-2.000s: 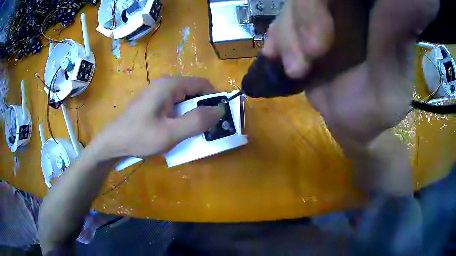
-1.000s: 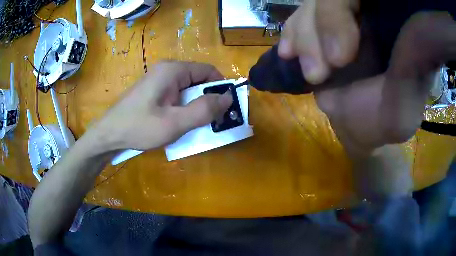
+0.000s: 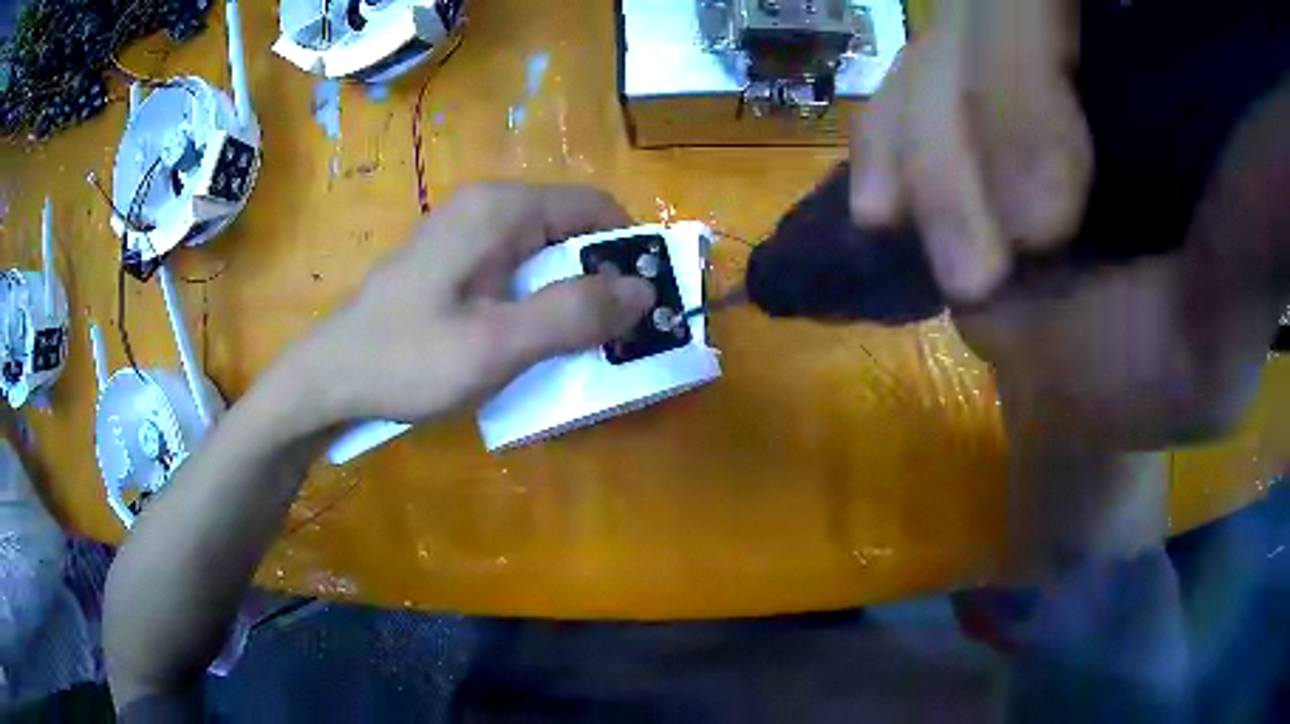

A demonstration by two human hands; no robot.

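A white camera housing [image 3: 601, 396] lies on the table in front of me, its flat face up. A small black LED board [image 3: 647, 341] with round silvery dots sits on that face. My left hand [image 3: 467, 304] holds the housing, thumb pressed on the board, fingers behind the housing's far edge. My right hand [image 3: 990, 212] is blurred and grips the black electric screwdriver [image 3: 835, 262]. Its thin bit [image 3: 717, 301] points left, its tip at or close to the board's right edge by a lower dot. Whether it touches a screw I cannot tell.
A screw feeder [image 3: 686, 71] stands at the back centre. Other white housings with antennas [image 3: 184, 184] lie at the left and one at the back [image 3: 368, 36]. A dark pile of LED boards [image 3: 71, 64] lies far left. The table's curved edge [image 3: 594, 611] runs in front of me.
The screwdriver and my right hand have moved right and slightly down, and the bit has shifted from the board's upper part to its lower right. My left hand keeps its hold.
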